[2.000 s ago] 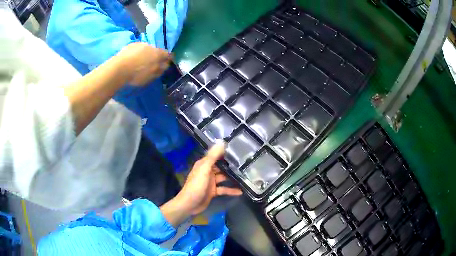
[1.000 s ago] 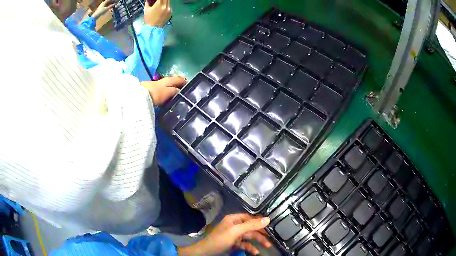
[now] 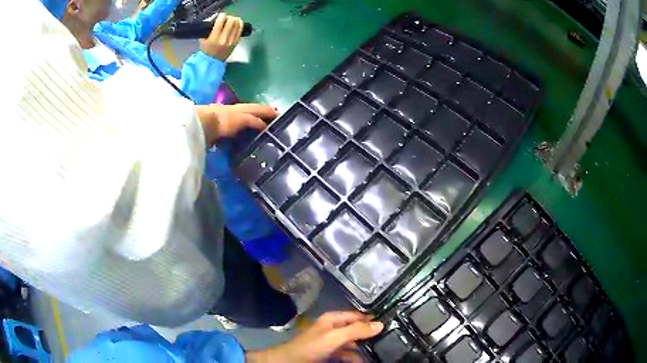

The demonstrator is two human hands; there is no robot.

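Observation:
My left hand (image 3: 319,340), bare with a blue sleeve, is at the bottom, partly cut off by the frame edge. Its top digit lies on the near left corner of the filled tray, and the other fingers are lower, at the tray's edge. The filled tray (image 3: 441,273) is black, with matte dark rounded squares in its pockets; its lower part is out of the picture. The empty tray (image 3: 379,190), black with shiny pockets, lies beyond it, close to its edge. My right hand is not in view.
A person in a white garment (image 3: 106,205) stands close on the left, a hand (image 3: 238,122) at the empty tray's far left edge. Another worker's hand (image 3: 223,37) holds a black corded tool (image 3: 193,29). A grey metal upright (image 3: 596,92) stands on the green bench (image 3: 301,39).
My left hand has moved from the empty tray's near edge down to the filled tray's corner. The view has shifted. The person in white has leaned in, hand now resting at the empty tray.

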